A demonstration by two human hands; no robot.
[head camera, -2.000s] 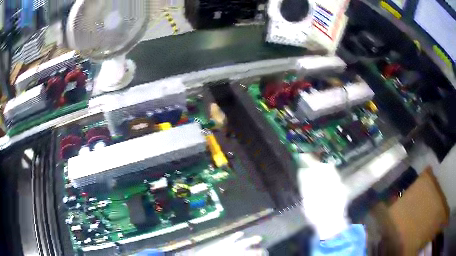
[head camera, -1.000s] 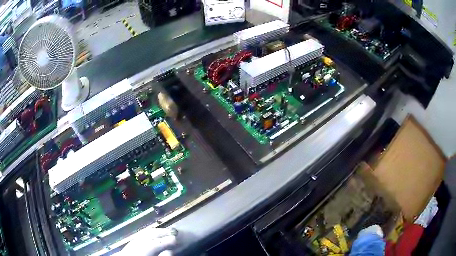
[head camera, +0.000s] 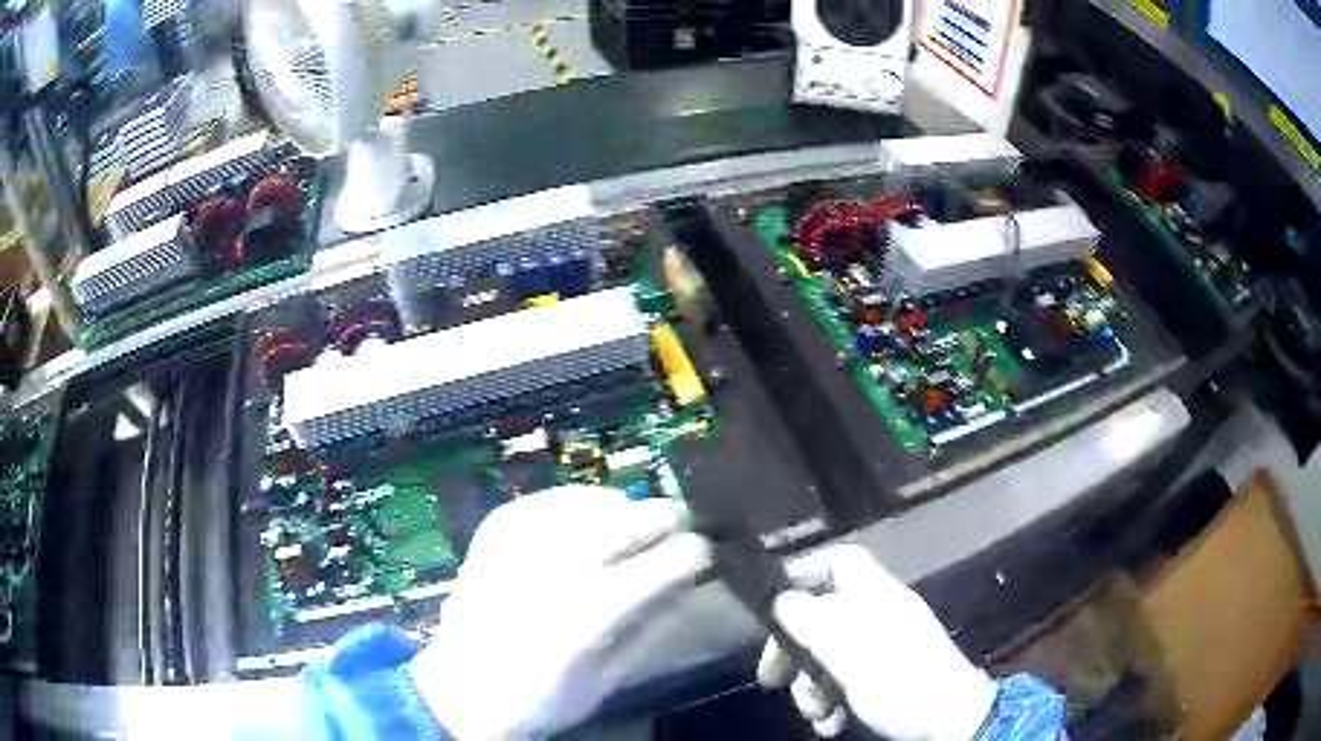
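Note:
My right hand (head camera: 869,644), in a white glove, grips a long dark bar (head camera: 756,579) near the front rail. The bar slants up and to the left. My left hand (head camera: 572,601), also white-gloved, is just left of the bar, its fingertips at or near the bar's side; whether they touch it is unclear. My left hand covers the front edge of the left green circuit board (head camera: 413,507). That board carries a long silver heatsink (head camera: 471,369) and a yellow piece (head camera: 677,365) at the heatsink's right end.
A second board (head camera: 1000,348) lies in its black carrier to the right, behind the metal conveyor rail (head camera: 1043,471). A tan block (head camera: 684,278) sits between the boards. A white fan (head camera: 370,116) stands behind. An open carton's flap (head camera: 1231,601) shows at lower right.
My right hand has come from the carton to the front rail and now holds the dark bar. My left hand has moved up and right over the board's front edge. The view has shifted.

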